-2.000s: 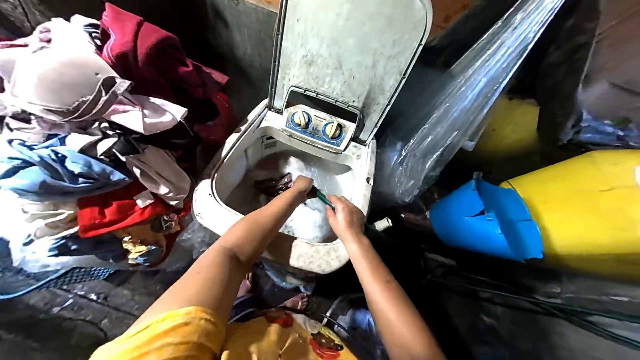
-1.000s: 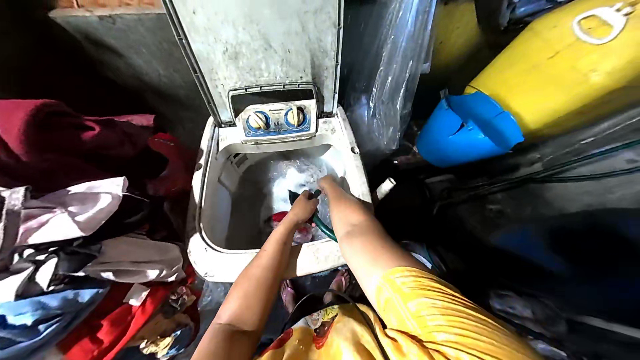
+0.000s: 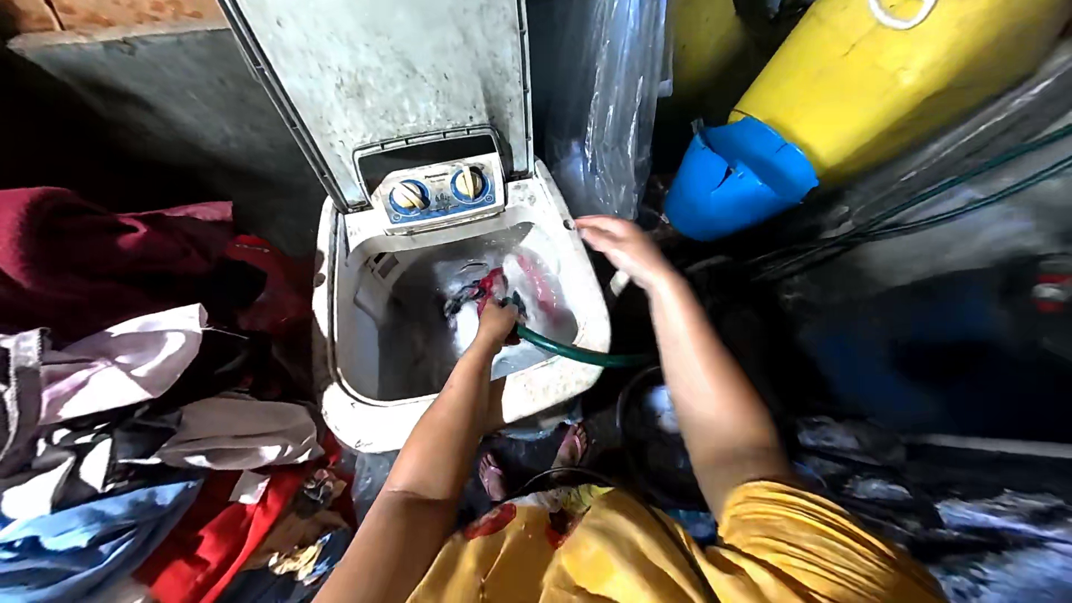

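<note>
A white single-tub washing machine (image 3: 548, 394) stands before me with its lid (image 3: 402, 67) raised. In the tub, wet laundry (image 3: 490, 285), red, dark and pale, lies in whitish water. My left hand (image 3: 498, 322) is inside the tub, closed around the end of a green garden hose (image 3: 578, 355), which runs out over the tub's right rim. Past that rim, my right hand (image 3: 620, 244) is raised with its fingers extended and nothing visible in it. The control panel (image 3: 440, 193) with two round knobs sits at the back of the tub.
Heaped clothes (image 3: 126, 360) fill the left side. Clear plastic sheeting (image 3: 615, 109) hangs behind the machine's right corner. A cracked blue bucket (image 3: 737, 180) and a yellow plastic drum (image 3: 871, 84) are at the back right. A dark round basin (image 3: 653, 435) is near my feet.
My right hand has left the inside of the tub and moved out beyond its right rim. My left hand remains in the tub at the hose end. The view has shifted.
</note>
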